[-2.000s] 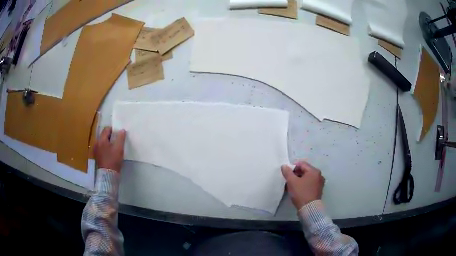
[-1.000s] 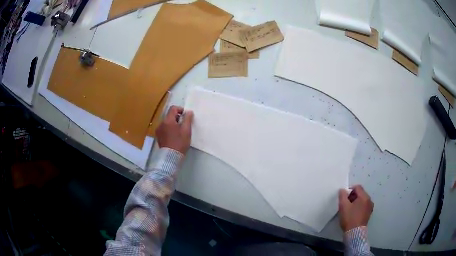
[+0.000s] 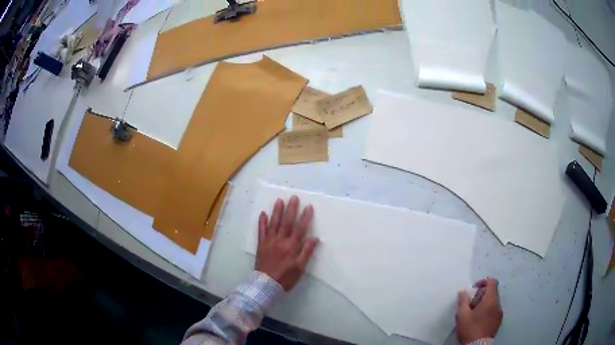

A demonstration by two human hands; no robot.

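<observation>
A stack of white fabric plies (image 3: 391, 256) lies on the table near its front edge, with a curved lower edge. My left hand (image 3: 286, 244) lies flat on its left part, fingers spread, gripping nothing. My right hand (image 3: 479, 311) is at its lower right edge with fingers curled; the fingertips pinch at the edge of the plies. A second white panel stack (image 3: 465, 162) of similar outline lies behind, untouched.
Tan card patterns (image 3: 222, 128) lie at left, one with a clamp (image 3: 121, 130). Brown tickets (image 3: 303, 146) sit at centre. Rolled white panels (image 3: 452, 79) lie at the back. A dark bar weight (image 3: 586, 186) and shears (image 3: 581, 317), cut off by the frame, are at right.
The view has shifted, showing more of the table's far side. My left hand has let go of the plies' left edge and moved right to lie flat on them. My right hand stays at the right edge.
</observation>
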